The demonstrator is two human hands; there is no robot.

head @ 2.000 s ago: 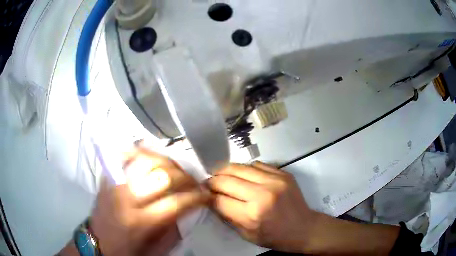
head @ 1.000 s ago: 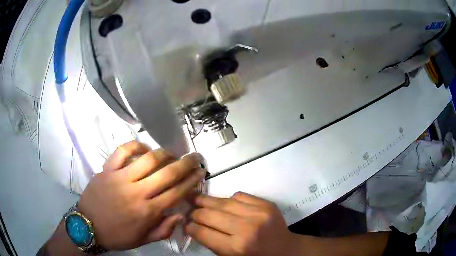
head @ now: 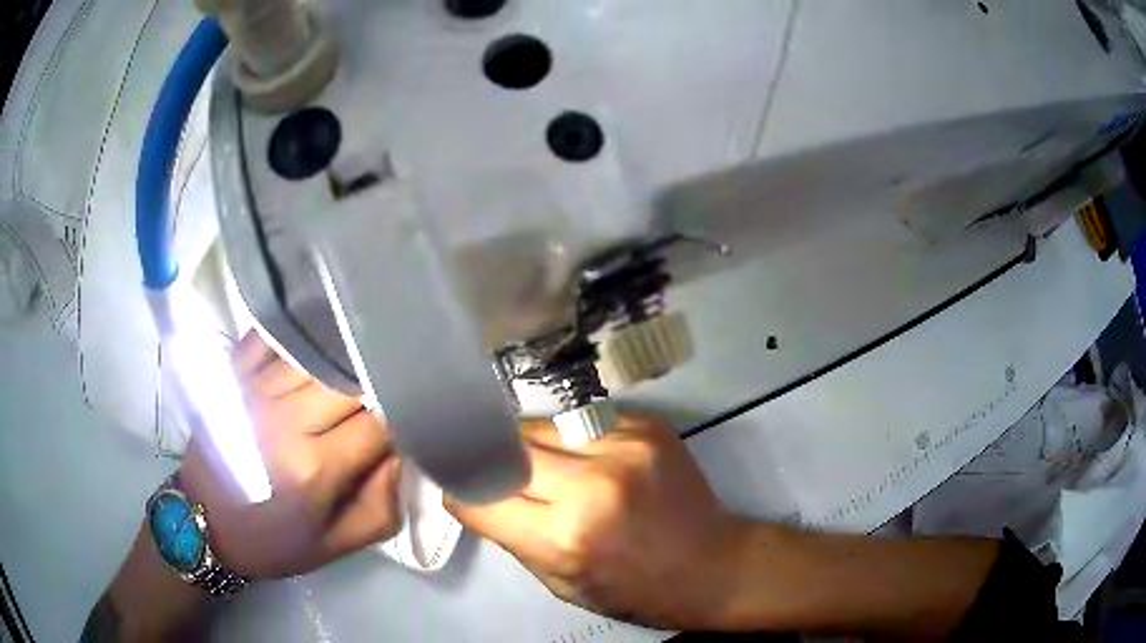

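Note:
The off-white sewing machine fills the upper view, with its pale tension knobs low on the head. My left hand, with a turquoise-faced watch, lies at the left of the head; its fingertips press on white cloth and are partly hidden. My right hand is under the tension knobs, its fingertips hidden behind the machine's front cover. A small white curved flap shows between my hands, pinched at its edges. The needle and presser foot are hidden.
A blue tube with a bright light runs down left of the head. White jeans cloth spreads at the left. The ruler-marked table edge runs at right. A crumpled garment heap and orange-yellow handles lie at the right.
My hands have drawn apart, the left to the left and the right up under the knobs. The white curved flap now shows between them. The view has shifted, so the machine head appears lower.

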